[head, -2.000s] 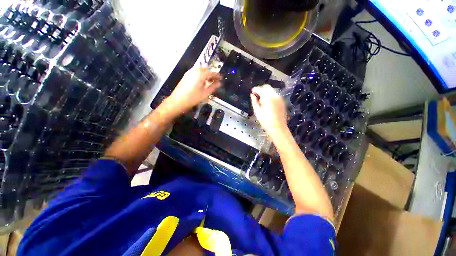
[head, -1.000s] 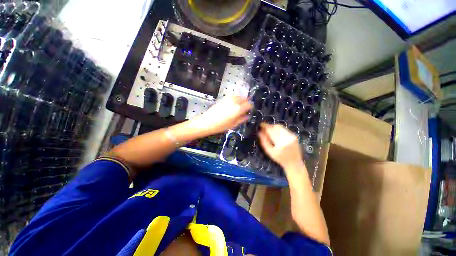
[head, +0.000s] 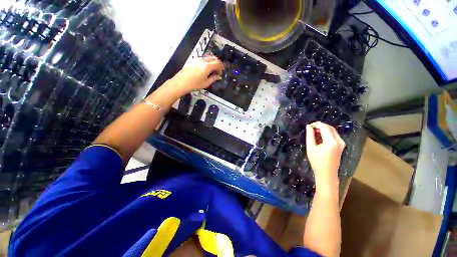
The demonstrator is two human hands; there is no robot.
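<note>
My left hand (head: 203, 73) is at the left edge of the dark fixture nest (head: 239, 78), fingers bent; whether it holds a part cannot be told. Small blue-violet light spots show on the nest. The nest sits on the silvery perforated base plate (head: 258, 110). Three black housings (head: 200, 109) stand side by side at the plate's lower left. My right hand (head: 323, 143) is over the clear blister tray (head: 295, 173) with its fingertips close together; what is between them cannot be made out. The tray's pockets hold several black parts.
A large clear ring with a yellow inner rim (head: 269, 41) hangs above the nest. Stacked blister trays (head: 55, 115) rise at the left. A monitor (head: 431, 30) and cables (head: 368, 40) are at the upper right. An open carton (head: 386, 216) lies at the lower right, and a blue-and-tan box (head: 443, 120) is on a shelf.
My left hand has moved from the tray to the nest's left edge. My right hand has shifted right over the tray. The camera view has also shifted.
</note>
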